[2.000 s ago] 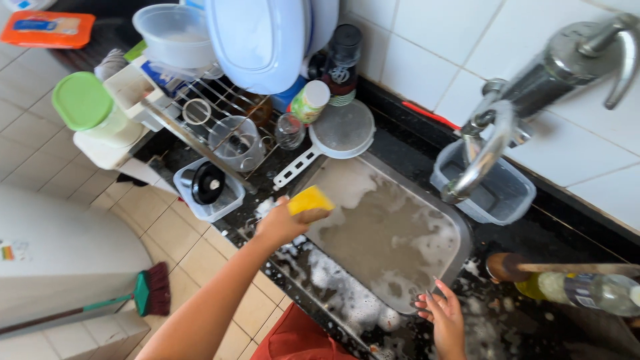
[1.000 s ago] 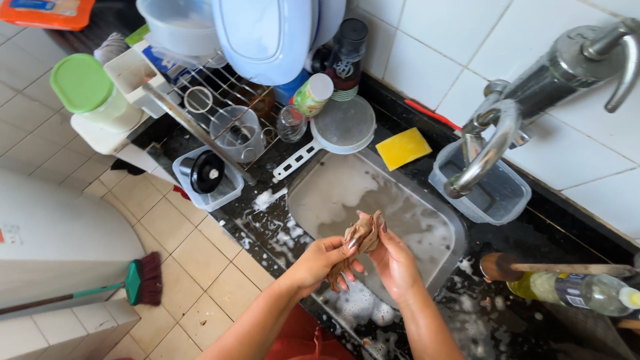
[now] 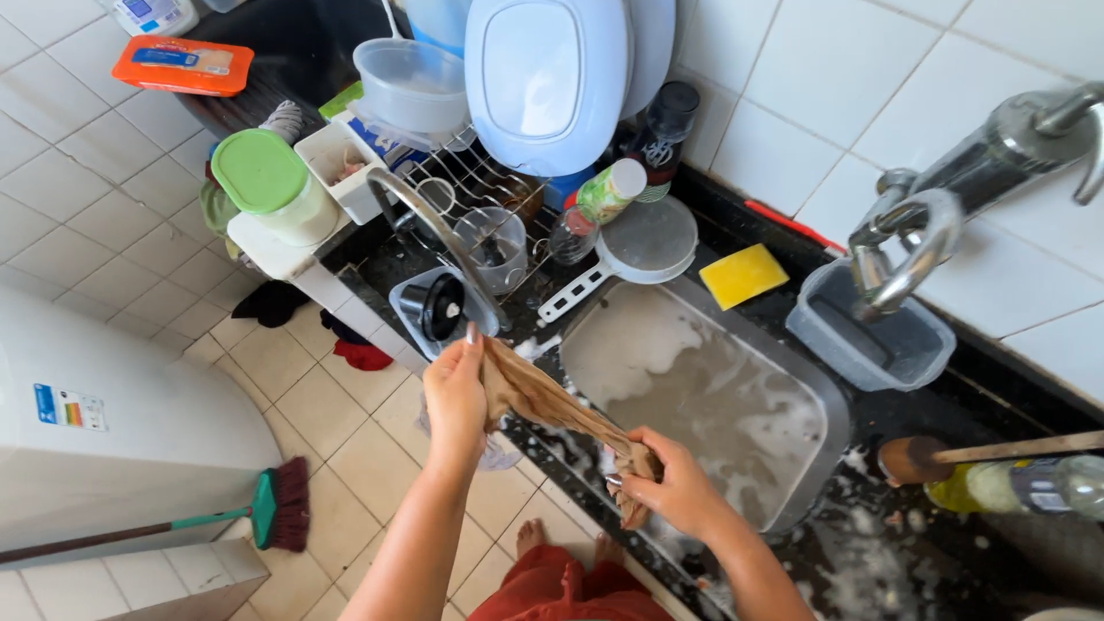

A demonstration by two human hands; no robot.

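Note:
My left hand point(image 3: 457, 392) grips one end of a wet brown cloth point(image 3: 552, 398), and my right hand point(image 3: 668, 483) holds the bunched other end. The cloth is stretched between them across the sink's near left edge. Below and beyond it, the metal sink point(image 3: 835, 405) holds cloudy, soapy water. A yellow sponge point(image 3: 743, 276) lies on the black counter behind the sink, near a clear plastic tub point(image 3: 871, 332) under the faucet point(image 3: 906, 250). A sieve with a white slotted handle point(image 3: 651, 241) rests at the sink's far left corner.
Left of the sink, a wire dish rack point(image 3: 483, 172) bears a blue-white plastic lid point(image 3: 548, 82) and containers. A tub holding a black lidded item point(image 3: 431, 306) sits at the counter edge. A wooden-handled tool point(image 3: 914, 461) and a bottle point(image 3: 1000, 485) lie at right. A broom point(image 3: 280, 504) is at lower left.
Two seconds ago my left hand held the sponge; by one second ago it lay behind the sink and both hands held the bunched cloth. Since then my hands have moved apart, stretching the cloth.

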